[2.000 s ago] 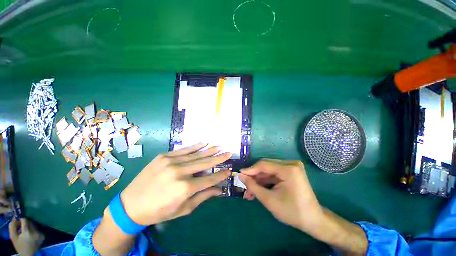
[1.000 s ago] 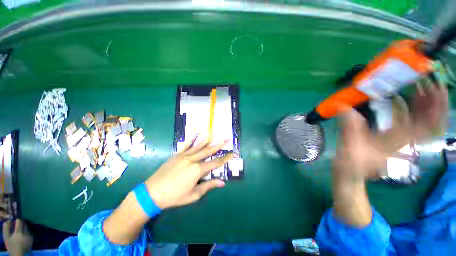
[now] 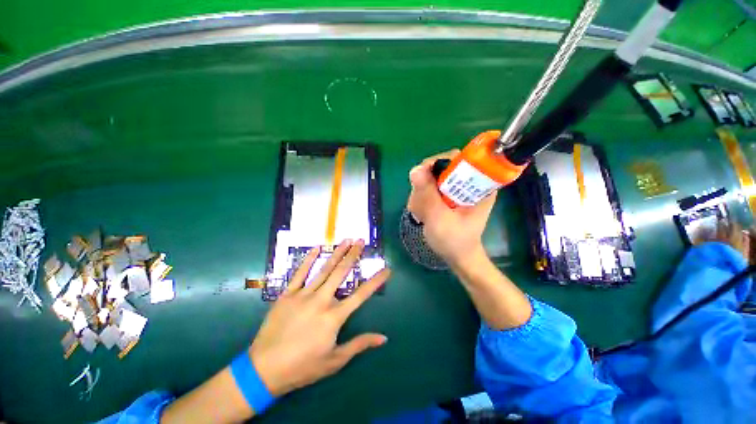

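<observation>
An opened tablet unit [image 3: 319, 195] lies in front of me, black-edged, with a silver middle and an amber stripe. A short amber flex tail [image 3: 254, 284] sticks out at its lower left. My left hand [image 3: 315, 331], with a blue wrist band [image 3: 251, 383], lies with spread fingers on the unit's near end and holds nothing. My right hand [image 3: 456, 217] grips the orange electric screwdriver [image 3: 481, 171] over the round screw dish [image 3: 421, 242]. The hand hides the tool's nose and part of the dish.
Flex modules [image 3: 108, 290] and white strips [image 3: 22, 248] lie in piles at left, with a few loose white leads [image 3: 85, 379] nearer. Stacked units [image 3: 580, 211] lie right of the dish. Further units [image 3: 661, 99] stand far right. Another person's blue sleeve [image 3: 705, 290] is at right.
My right hand left the unit, reached right and took hold of the screwdriver, which is now over the dish. My left hand stays on the unit. The view has shifted, and the amber tail now shows.
</observation>
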